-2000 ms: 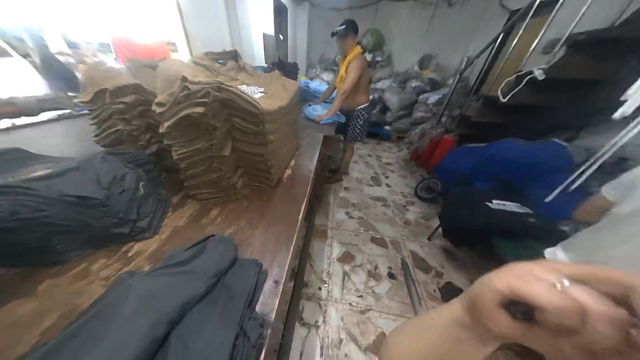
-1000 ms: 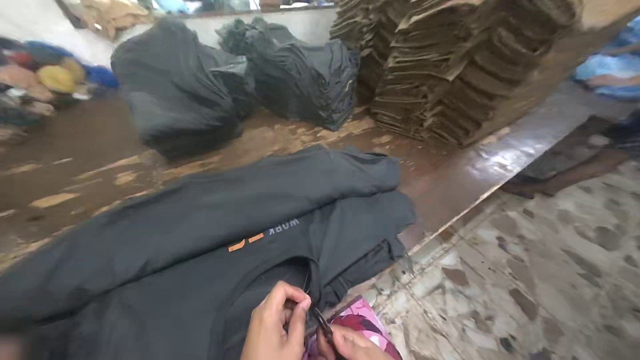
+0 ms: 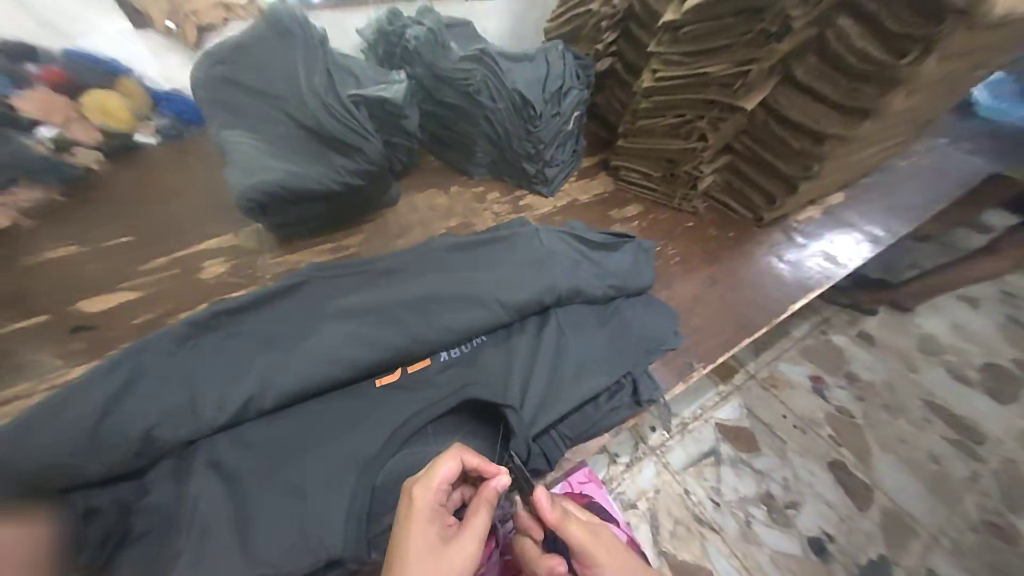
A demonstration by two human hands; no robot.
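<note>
A dark grey T-shirt with orange and grey print lies across the near edge of the table, its neckline towards me. At the neckline my left hand pinches a fine thread between thumb and forefinger. Close beside it on the right, my right hand holds a small dark cutting tool, perhaps thread snips, its tip near the collar and the thread. Another dark grey garment lies folded just beyond the print. Pink patterned cloth shows below my hands.
Stacks of dark grey garments and a tall pile of brown garments stand on the worn wooden table. Multicoloured cloth lies at the far left. A person's leg and foot are at the right, over the stone-patterned floor.
The view has swung from the room down to the table since two seconds ago. Both hands stay at the neckline over the last second, the left thumb and forefinger now nearer the tool.
</note>
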